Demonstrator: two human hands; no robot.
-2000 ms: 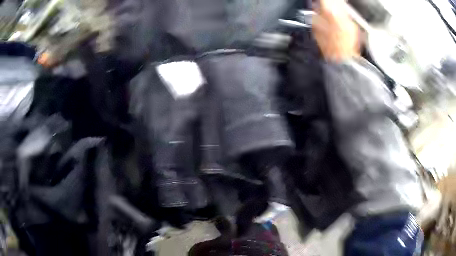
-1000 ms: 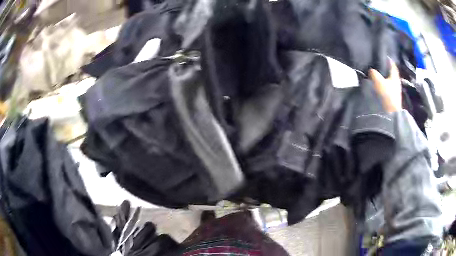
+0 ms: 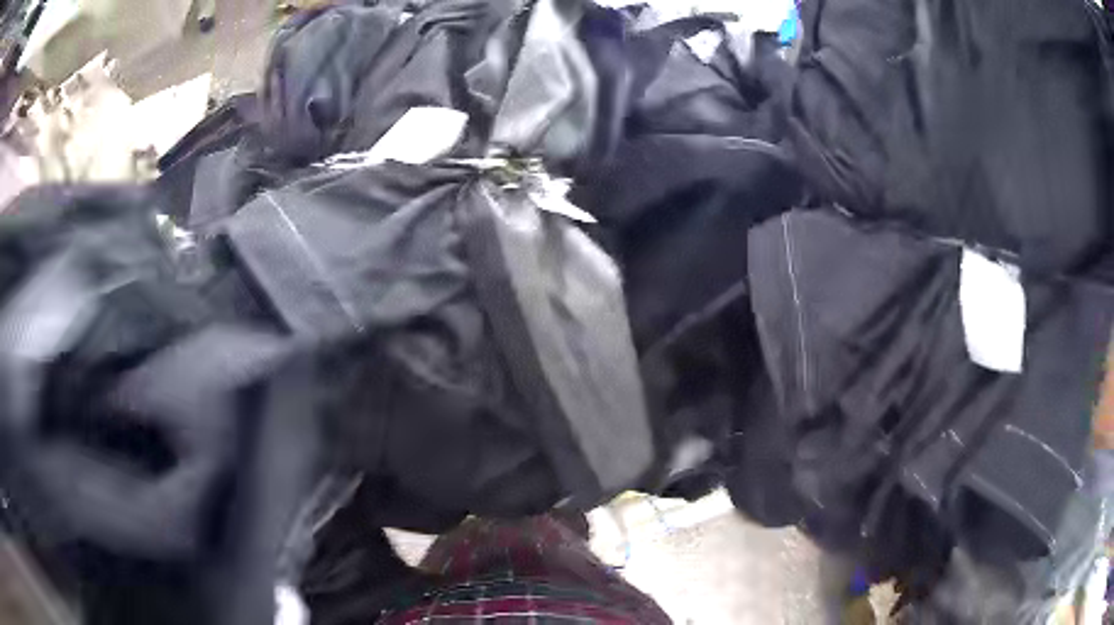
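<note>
A tied bundle of black garment pieces [image 3: 403, 293] lies in the middle, fanned out below its knotted tie, with a white tag [image 3: 422, 134] at its top. A second black bundle [image 3: 843, 330] with pale stitch lines lies at the right, with a white tag [image 3: 992, 311] hanging on it. A skin-coloured patch, likely part of my right hand [image 3: 1106, 409], shows at the right edge, cut off; its grip is hidden. My left hand is not visible. Dark cloth [image 3: 147, 427] at the left is strongly blurred.
More black cloth [image 3: 977, 110] is heaped at the back right. Beige pieces [image 3: 80, 122] lie at the far left. My plaid apron [image 3: 513, 574] and pale floor [image 3: 721, 562] show below the bundles.
The tagged right bundle now appears farther right and lower, more apart from the middle bundle. My right hand has moved almost out of view. Blurred dark cloth now covers more of the left.
</note>
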